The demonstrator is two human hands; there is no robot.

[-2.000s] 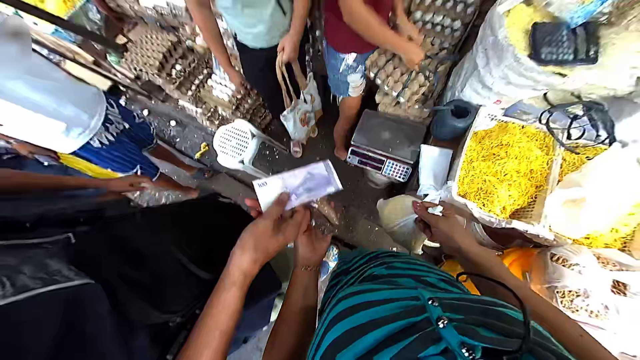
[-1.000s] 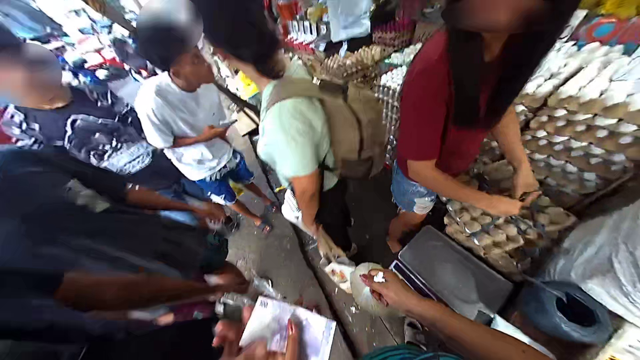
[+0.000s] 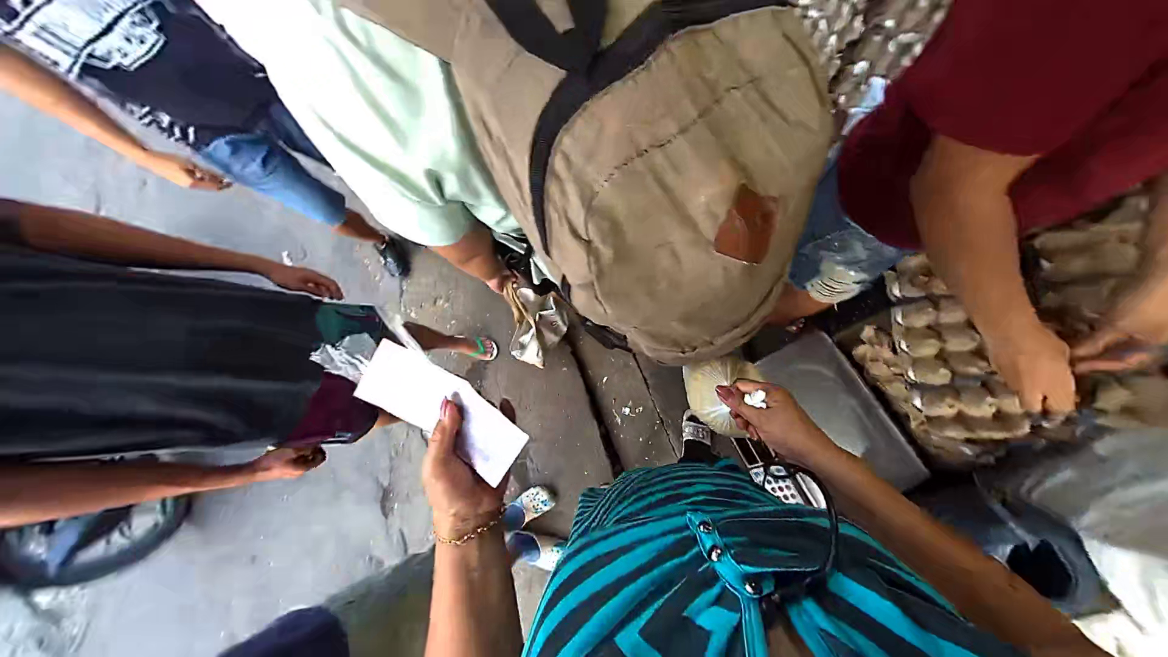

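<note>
My left hand [image 3: 464, 470], with a chain bracelet at the wrist, grips a pale banknote [image 3: 438, 406], thumb on top, near the centre left. On the right, my right hand [image 3: 771, 415] pinches the gathered neck of a plastic bag [image 3: 716, 392] with pale yellowish contents hanging below the fingers. A dark cord loops by that wrist. Beneath this forearm lie the metal pan [image 3: 835, 401] of a weighing scale and its keypad [image 3: 785, 485], partly hidden by my arm and my striped teal top.
A person with a tan backpack [image 3: 666, 182] stands close ahead, holding a cloth bag [image 3: 538, 324]. At right, a person in a red shirt [image 3: 1049, 82] reaches over stacked egg trays [image 3: 949, 365]. A person in dark clothes [image 3: 164, 356] stands at left. A wheel [image 3: 100, 566] shows lower left.
The view has swung considerably. The backpack now fills the upper middle. A second hand near the banknote two seconds ago no longer shows clearly there. The banknote and plastic bag remain held.
</note>
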